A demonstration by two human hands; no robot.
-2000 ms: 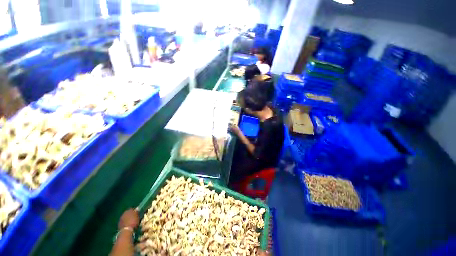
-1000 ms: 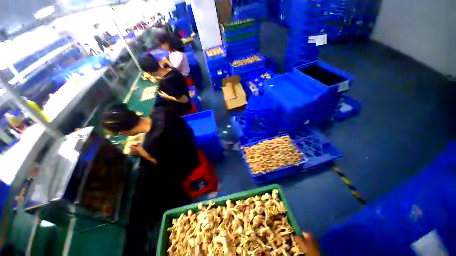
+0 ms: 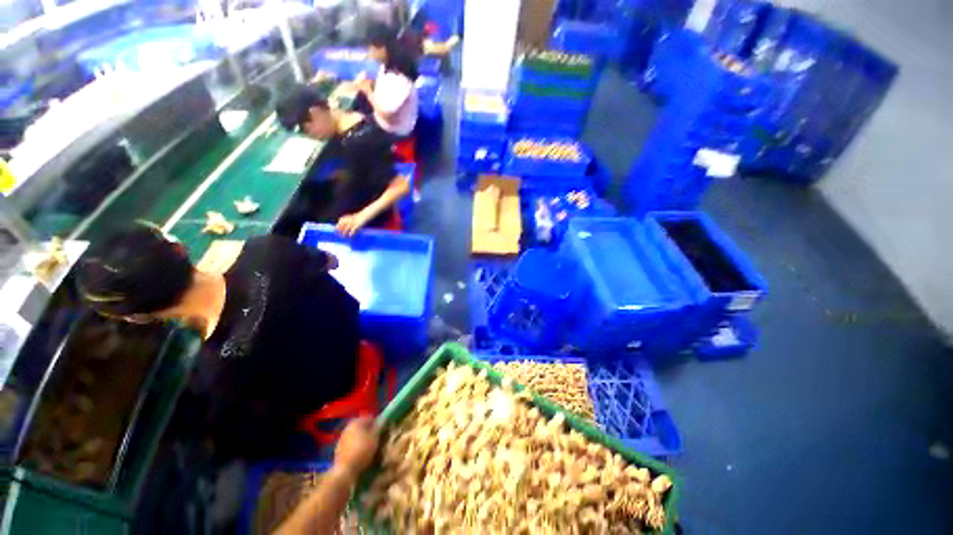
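The green parts tray, heaped with small beige moulded parts, is held tilted at the bottom centre of the head view. My left hand grips the tray's left edge, with the forearm coming up from the bottom. My right hand is not in view. The tray partly covers a blue crate of beige parts on a blue lattice pallet behind it.
A person in black sits close at the left on a red stool. Other workers sit along the green bench. A blue crate, stacked blue crates and a cardboard piece stand beyond the tray. Blue-grey floor lies right.
The view has moved on past the clear-sided box towards the seated workers and floor crates. The green tray now tilts and overlaps the floor crate. My left hand is back in view; my right has left it.
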